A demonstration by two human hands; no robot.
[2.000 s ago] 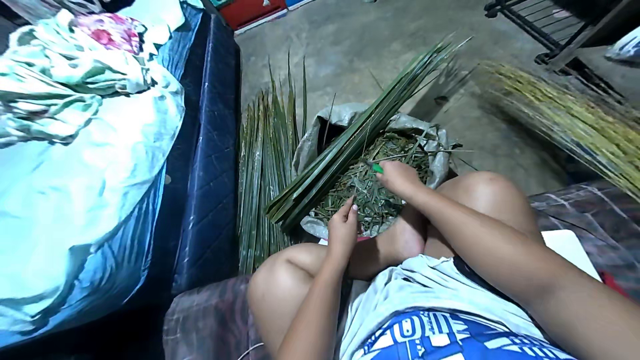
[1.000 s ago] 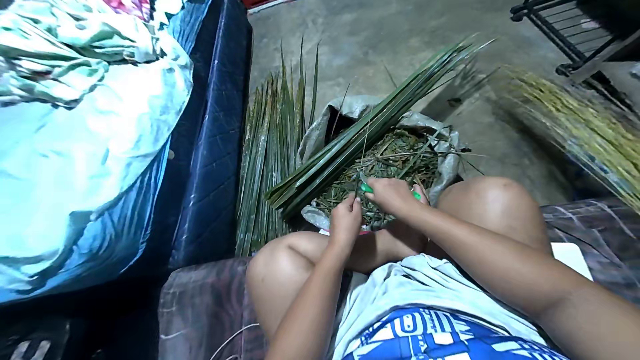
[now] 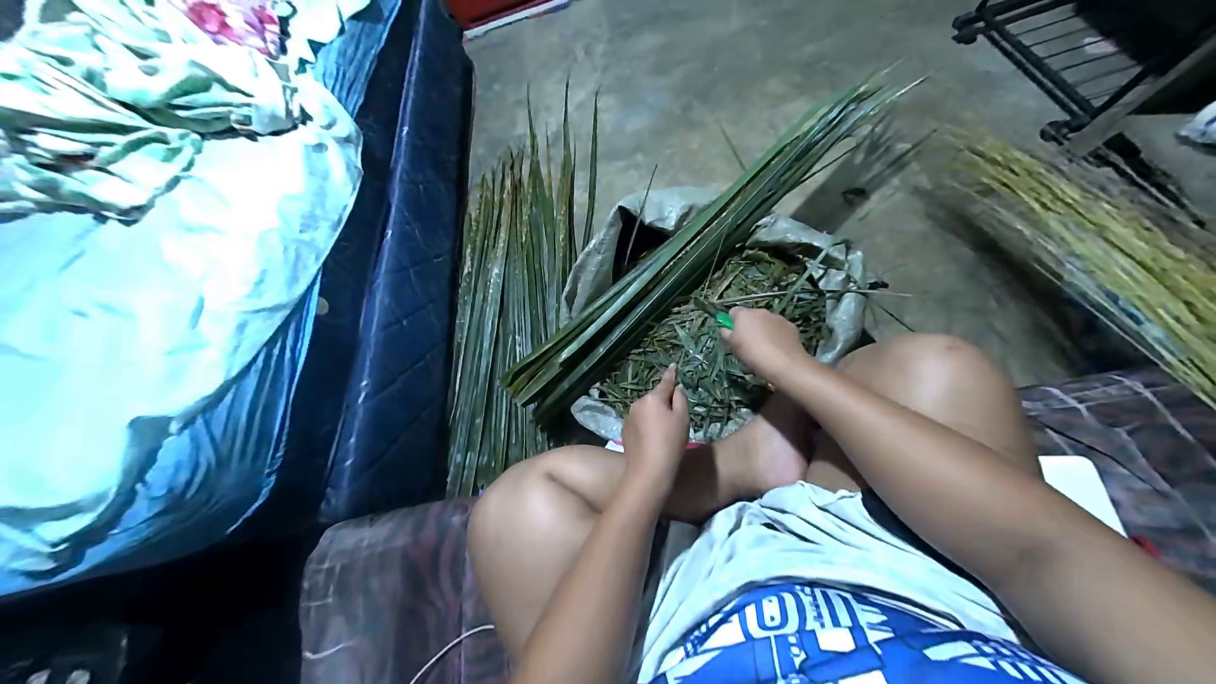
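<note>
My right hand [image 3: 763, 340] is closed on a green-handled knife [image 3: 724, 319], its dark blade pointing up and left over an open sack [image 3: 845, 313]. Short green leaf scraps [image 3: 708, 366] fill the sack. My left hand [image 3: 657, 418] is low at the sack's near side, thumb and forefinger close together; whether a thin strip is between them I cannot tell. A bundle of long green palm leaflets [image 3: 665, 266] lies slantwise across the sack's mouth, left of the knife. More long leaflets [image 3: 508, 304] lie on the floor between the sack and the bed.
At the left stands a bed with a dark blue mattress side [image 3: 389, 285], a light blue sheet [image 3: 171, 351] and a crumpled cloth [image 3: 123, 104]. A pile of yellowish strips [image 3: 1121, 247] is at the right. A black metal rack [image 3: 1035, 66] stands at the upper right on the concrete floor [image 3: 665, 85].
My hands were close together over the scraps one second ago. Now they are apart, the right one with the knife farther up and to the right of the left one.
</note>
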